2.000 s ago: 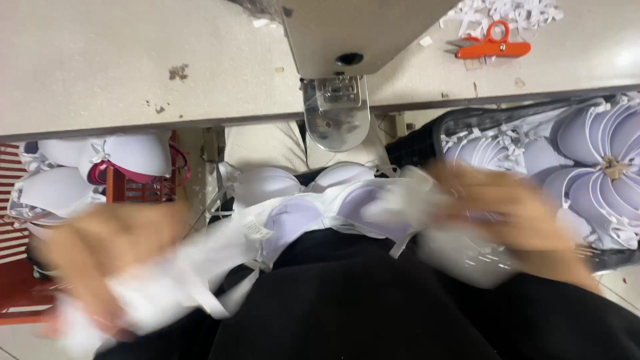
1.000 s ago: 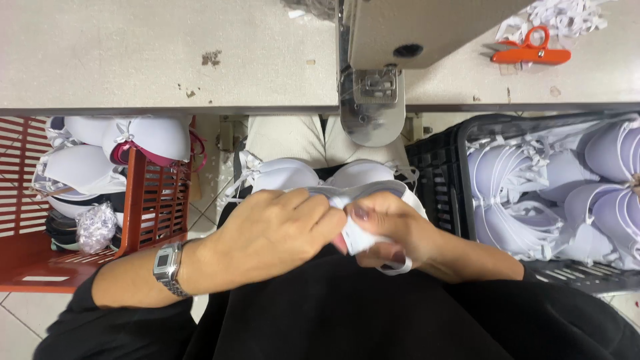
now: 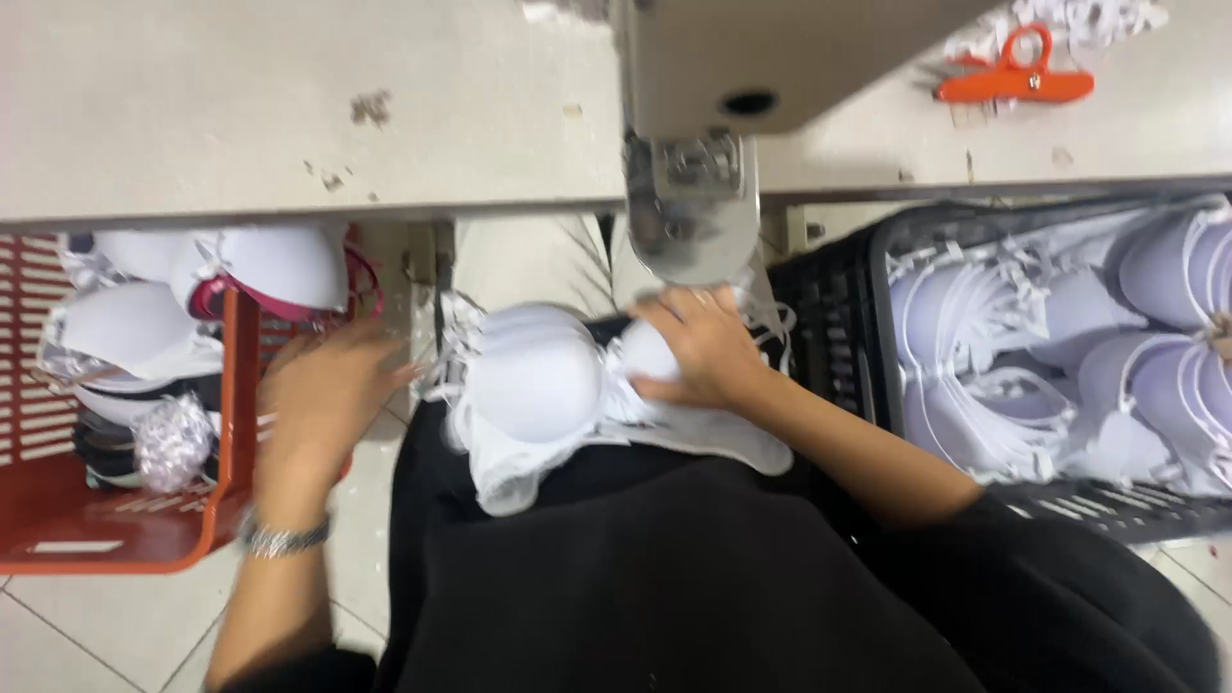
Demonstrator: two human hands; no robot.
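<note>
White padded bras [image 3: 534, 375] lie stacked on my lap, cups up, just below the edge of the sewing machine table. My right hand [image 3: 703, 346] rests on the right cup of the top bra, fingers spread over it; whether it grips the fabric cannot be told. Out to the left, my left hand [image 3: 337, 385] is blurred, beside the red plastic basket [image 3: 226, 423], with its fingers apart and nothing seen in it. A metal-band watch is on that wrist. The sewing machine's arm and bed [image 3: 693, 212] stand above the bras.
More bras [image 3: 135, 327] and a crumpled clear plastic bundle [image 3: 173, 443] lie in the red basket. At right, a black plastic crate [image 3: 876, 327] holds stacked bras [image 3: 972, 366]. Orange-handled thread snips [image 3: 1020, 82] and white scraps [image 3: 1097, 19] lie on the table [image 3: 481, 115].
One second ago both hands were together on white fabric over my lap. Now they are apart: the left has moved out to the left, and the right lies on the top bra.
</note>
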